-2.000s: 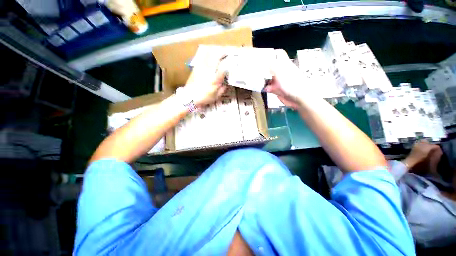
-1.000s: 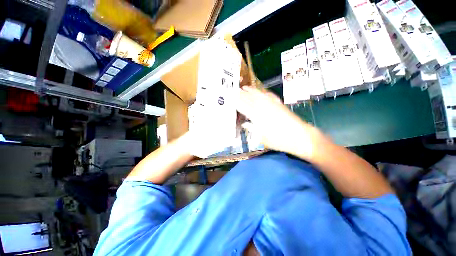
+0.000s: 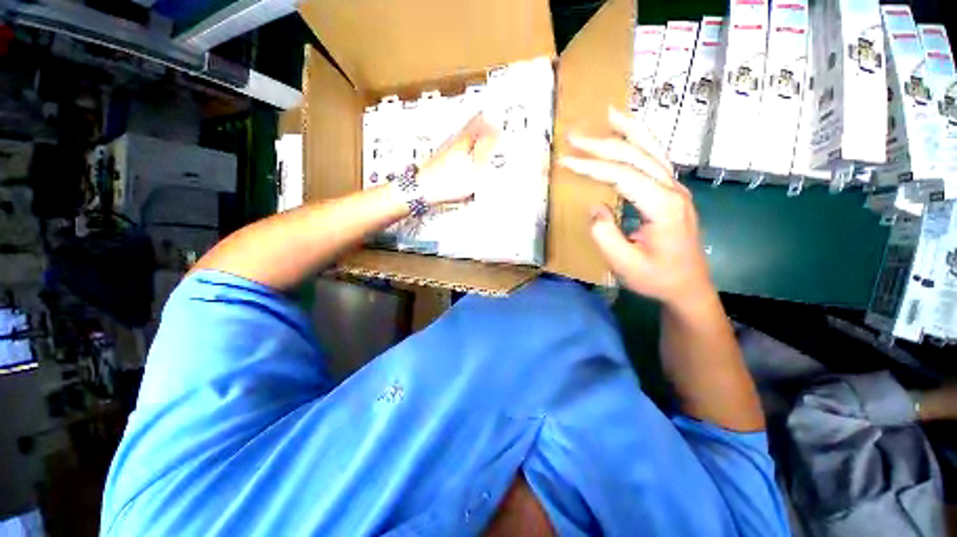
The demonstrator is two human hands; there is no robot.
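Observation:
An open brown shipping carton (image 3: 420,275) stands in front of me with its flaps spread. White product boxes (image 3: 514,157) stand in rows inside it. My left hand (image 3: 456,168) reaches in over the left side and lies on the white boxes, thumb and fingers apart; its fingertips are blurred against the white. My right hand (image 3: 645,210) is open and empty above the carton's right flap (image 3: 588,189), fingers spread and pointing towards the carton.
More white boxes (image 3: 735,94) stand in a row on the green bench (image 3: 777,246) to the right, with others at the far right edge. A person in grey clothing (image 3: 866,441) sits at lower right. Metal rails (image 3: 189,68) run at upper left.
The white boxes that my hands held over the carton are now down among those inside. My right hand has let go and moved right. The view has shifted, and the upper shelf items have left it.

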